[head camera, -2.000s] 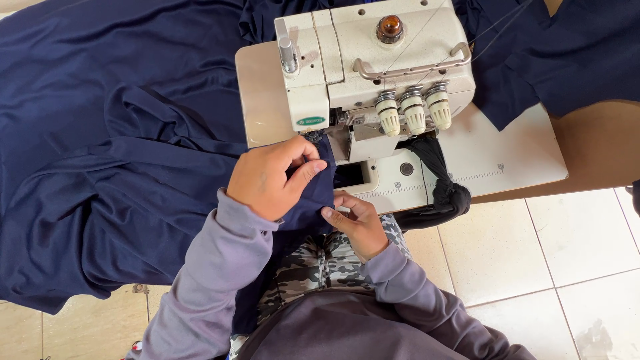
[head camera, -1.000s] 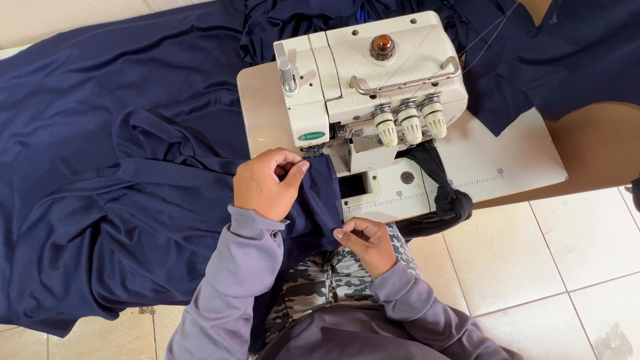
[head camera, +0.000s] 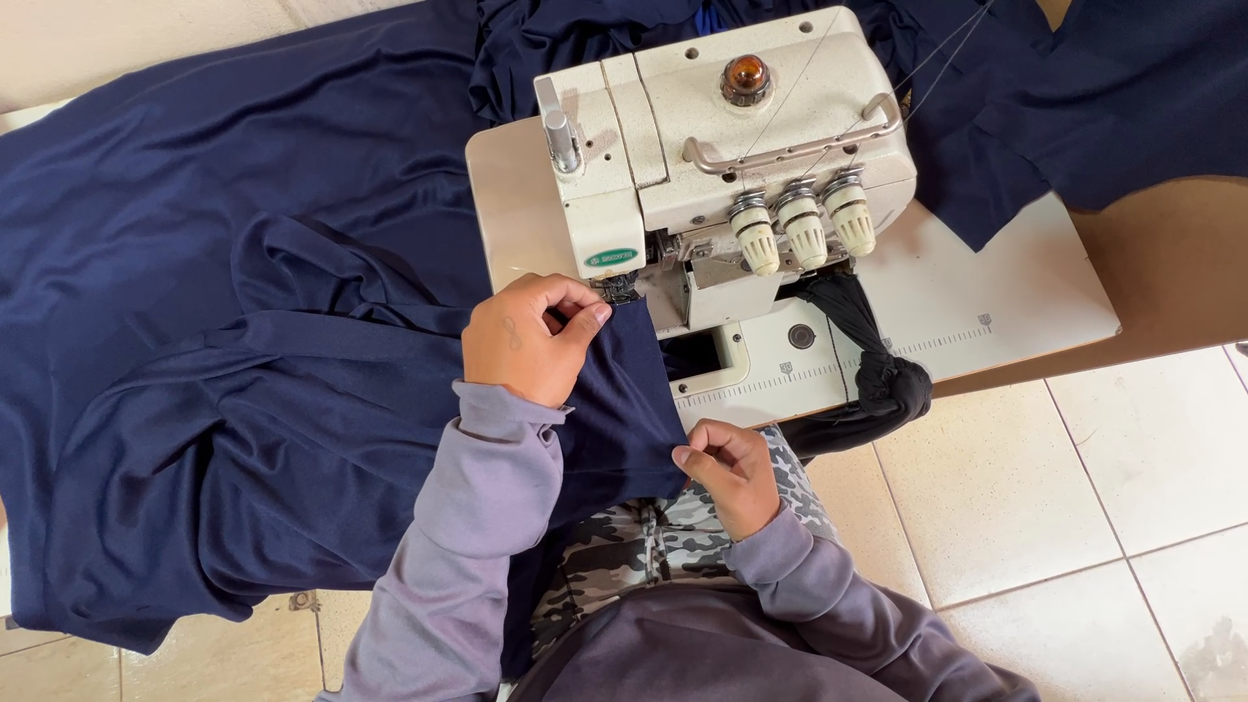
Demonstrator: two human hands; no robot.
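A white overlock sewing machine point(head camera: 780, 117) stands at the upper middle. Navy blue fabric point(head camera: 629, 390) runs from its presser foot point(head camera: 616, 288) down toward my lap. Just in front of the foot, my left hand point(head camera: 531, 336) pinches the fabric between thumb and forefinger. My right hand point(head camera: 731, 473) grips the fabric's right edge lower down, above my camouflage-patterned trousers. Between the two hands the edge is stretched fairly straight, beside the opening in the machine's front plate. The needle is too small to make out.
A large heap of navy fabric point(head camera: 195, 341) covers the left side. More navy cloth point(head camera: 1053, 107) lies behind the machine at the right. Black cloth point(head camera: 892, 385) is knotted at the machine bed's front edge. Three tension dials point(head camera: 801, 229) and several threads are on the machine's front.
My right hand has moved downward, away from the machine, with the fabric edge now stretched longer between my hands. My left hand has stayed near the presser foot.
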